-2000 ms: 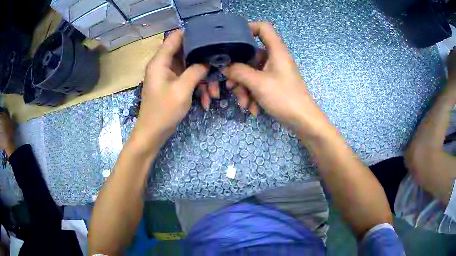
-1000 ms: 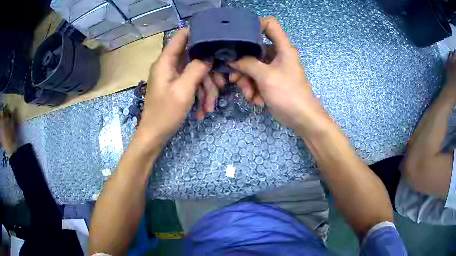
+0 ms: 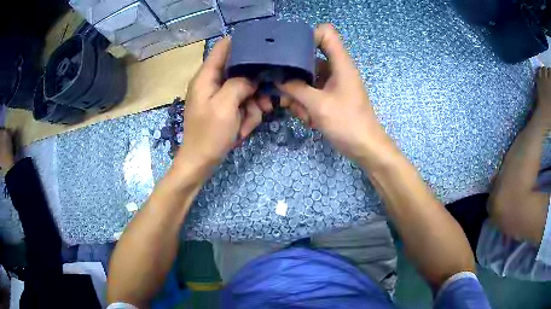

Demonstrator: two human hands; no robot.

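A dark grey plastic housing [image 3: 272, 47] is held up between both hands, its open end tilted toward me and down. My left hand [image 3: 220, 108] grips its left side, with the thumb at the opening. My right hand [image 3: 329, 96] grips its right side, with the thumb also at the opening. A small dark insert [image 3: 269, 90] is between the thumbs at the hub; how far it sits in is hidden. A pile of small inserts [image 3: 172, 128] lies beneath and left of the hands, partly covered by them.
Bubble wrap [image 3: 423, 108] covers the bench. Housing stacks [image 3: 84, 75] stand on a cardboard sheet [image 3: 151, 78] at left, beside product boxes [image 3: 175, 21]. More dark housings [image 3: 507, 30] are at upper right. A paper scrap [image 3: 281, 208] lies near the edge. Co-workers' arms show at both sides.
The housing is tilted so that less of its inside and hub shows. The hands stay on it, with the fingers below drawn closer in. The left co-worker's arm has shifted.
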